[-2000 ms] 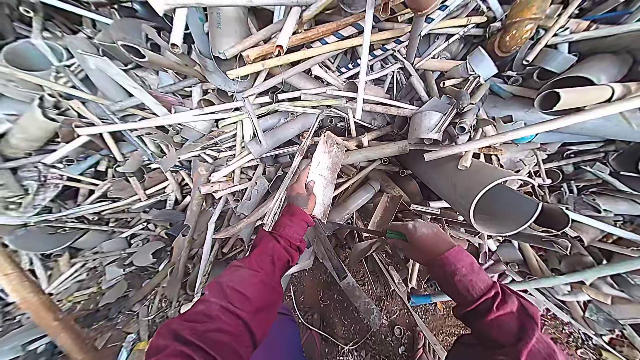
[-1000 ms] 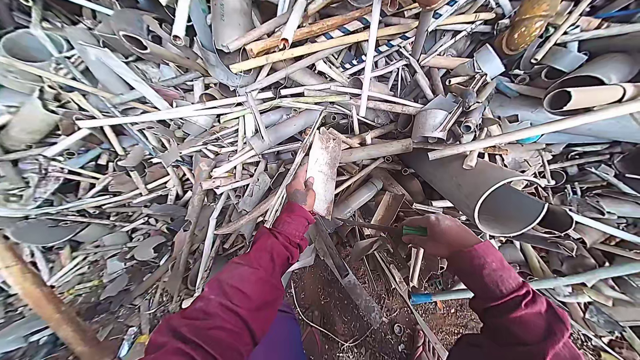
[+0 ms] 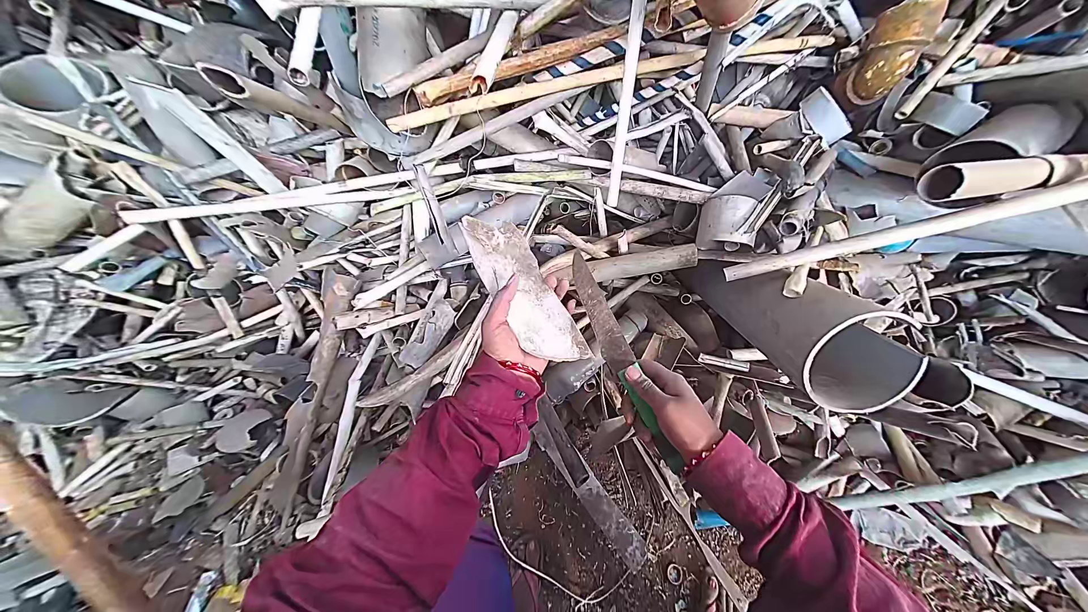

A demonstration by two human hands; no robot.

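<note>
My left hand (image 3: 508,327) holds a whitish, dirt-crusted piece of plastic pipe (image 3: 527,293), tilted, with the palm beneath it and fingertips showing at its right edge. In my right hand (image 3: 676,408) is the green handle of a large knife (image 3: 605,319). Its brownish, worn blade points up and to the left, just right of the whitish piece and apart from it. The lower end of the handle shows below my right hand.
Scrap plastic pipes and strips lie heaped all around. A wide grey pipe (image 3: 790,327) lies to the right, and a long pale pole (image 3: 918,228) crosses above it. Brown soil (image 3: 544,510) shows between my forearms. A brown pole (image 3: 55,527) slants at lower left.
The knife blade, low beside the piece before, now points upward. The whitish piece has turned from nearly upright to a slant, its broad face showing, and my left palm has turned up.
</note>
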